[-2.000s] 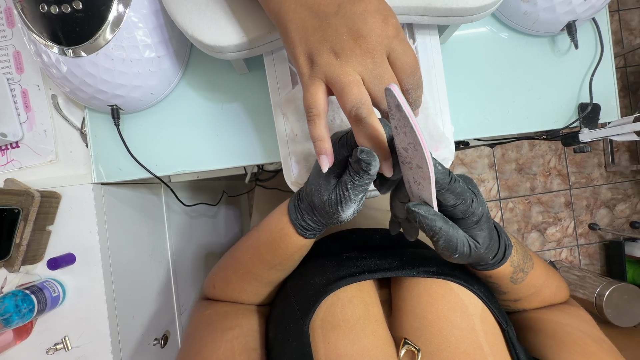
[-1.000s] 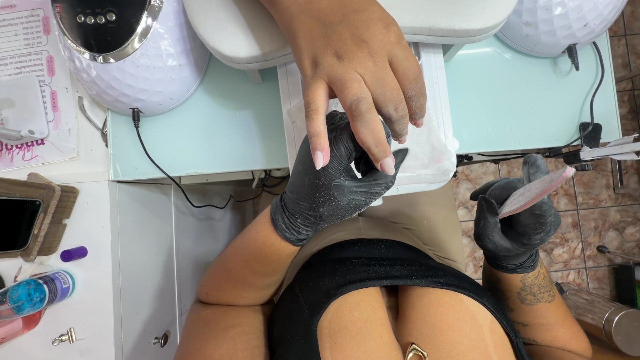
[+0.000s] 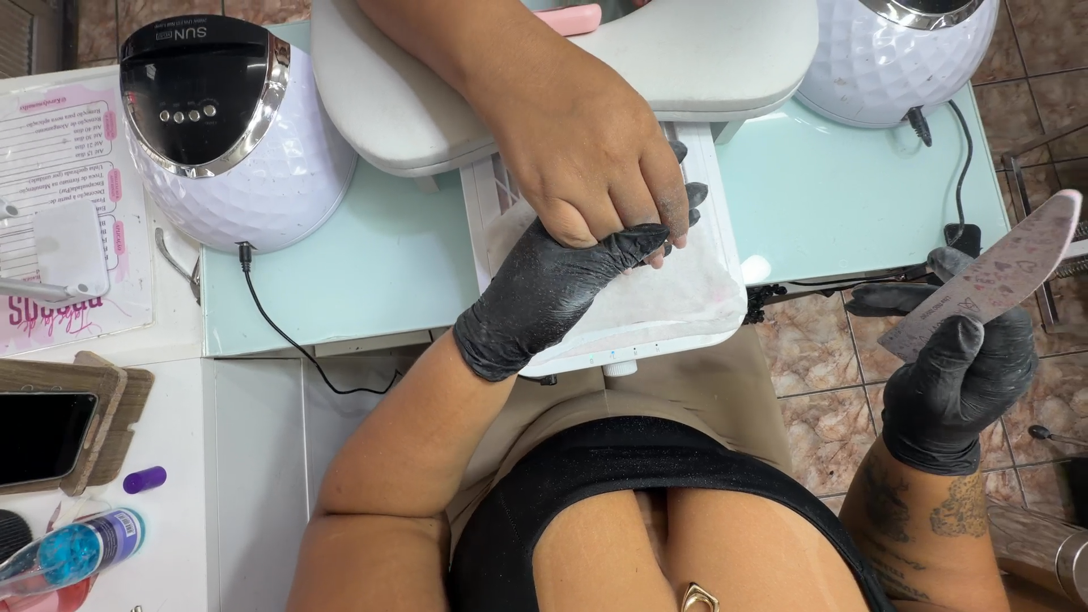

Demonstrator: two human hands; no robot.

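Observation:
My left hand (image 3: 552,285), in a black glove, is closed around the fingers of another person's hand (image 3: 586,144), its thumb across them and its fingertips showing beyond. That hand reaches down from the top over a white padded armrest (image 3: 722,59). Below the two hands is a white nail dust collector (image 3: 722,327) with a pale cover. At the right, away from them, my right hand (image 3: 960,374), also black-gloved, holds a pink patterned nail file (image 3: 990,276) between thumb and fingers, its rounded end pointing up and right.
White nail lamps (image 3: 246,195) stand left and right (image 3: 897,64) on the glass tabletop (image 3: 391,255); a black cable (image 3: 280,336) hangs from the left one. At the left are a phone (image 3: 42,438) on a wooden stand, a purple cap (image 3: 144,479), a bottle of blue liquid (image 3: 81,548) and a printed sheet (image 3: 76,144).
My right hand has moved away to the right with the file. My left hand has closed over the other person's fingers, which were spread one second ago and are now curled.

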